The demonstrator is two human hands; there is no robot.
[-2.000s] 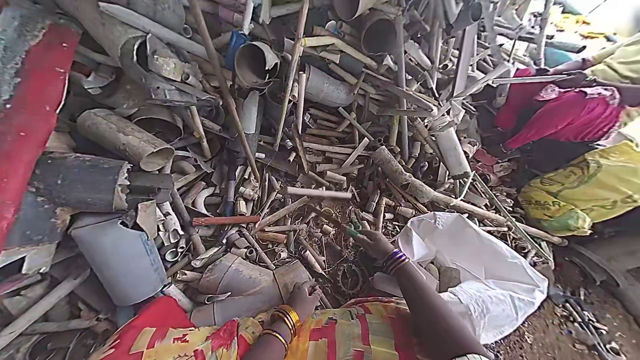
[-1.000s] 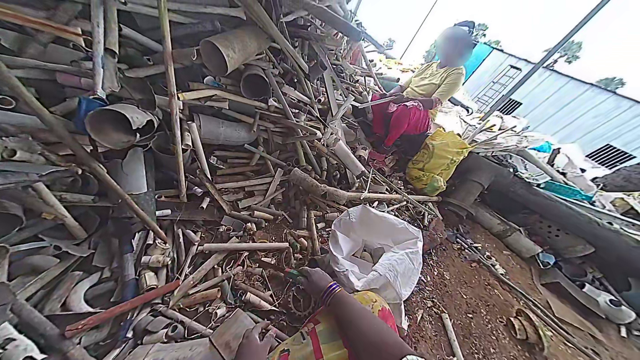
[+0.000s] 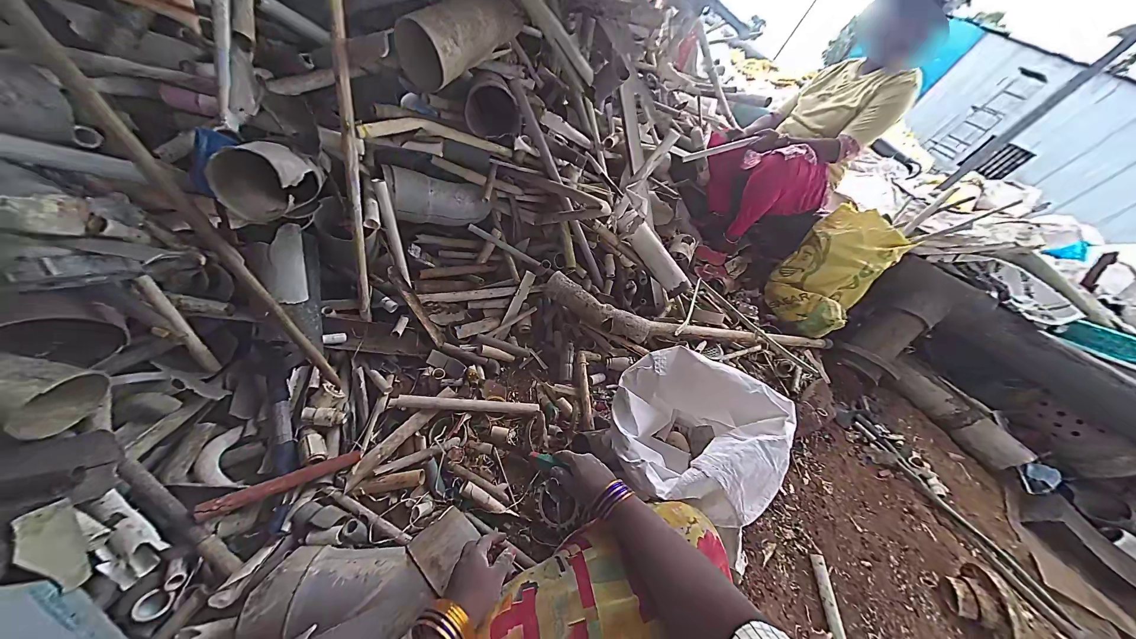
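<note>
My left hand, with yellow bangles at the wrist, rests by the end of a wide grey pipe at the bottom; whether its curled fingers hold anything is unclear. My right hand, with purple and gold bangles, has a small green piece at its fingertips. Just below those fingers lies a round ring-shaped fitting. A white woven sack stands with its mouth open right of my right hand, with several pale pieces inside. Short pipe offcuts lie beyond my hands.
A heap of scrap pipes rises ahead and to the left. A reddish pipe lies left of my hands. At the upper right a person sits beside a yellow sack, holding a thin pale strip. Large dark pipes lie along the right.
The view has swung up and right since two seconds ago, bringing the other person into full sight. My right hand, spread open then, now has its fingers drawn together around the green piece.
</note>
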